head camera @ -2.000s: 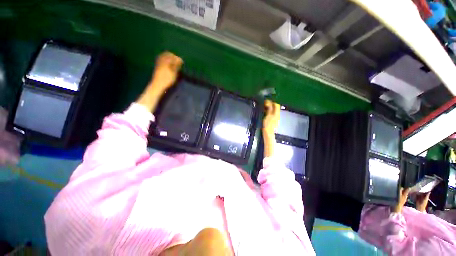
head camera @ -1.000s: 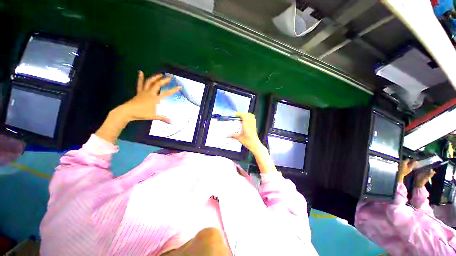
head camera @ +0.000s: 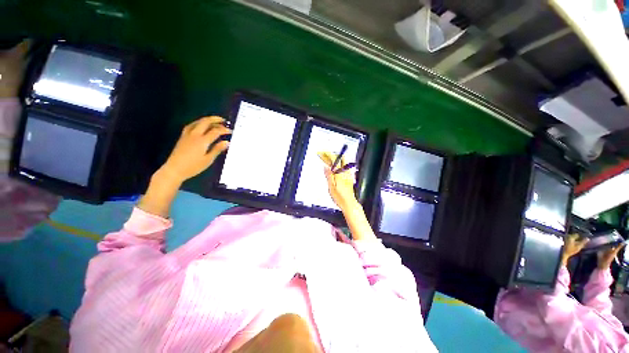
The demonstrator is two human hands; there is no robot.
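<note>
Two tablets lie side by side in a black tray on the green bench, both with bright white screens. My left hand point(head camera: 196, 148) is at the outer edge of the left tablet point(head camera: 261, 148), fingers apart, holding nothing that I can see. My right hand point(head camera: 339, 176) is over the right tablet point(head camera: 312, 180) and holds a thin dark pen-like item point(head camera: 338, 158). A yellow covering shows on a fingertip. Whether a finger touches the screen cannot be told.
A tray stack with dark tablets point(head camera: 62, 148) stands at left, another pair point(head camera: 408, 189) right of my tray, a further pair point(head camera: 541, 227) beyond. A pale shelf edge point(head camera: 414, 83) runs behind. Another person's pink sleeves point(head camera: 552, 314) are at right; part of another person shows at the left edge.
Both screens went from a blue-white picture to nearly plain white. My left hand drew back from the left screen to its edge. The dark item in my right hand turned from level to steep.
</note>
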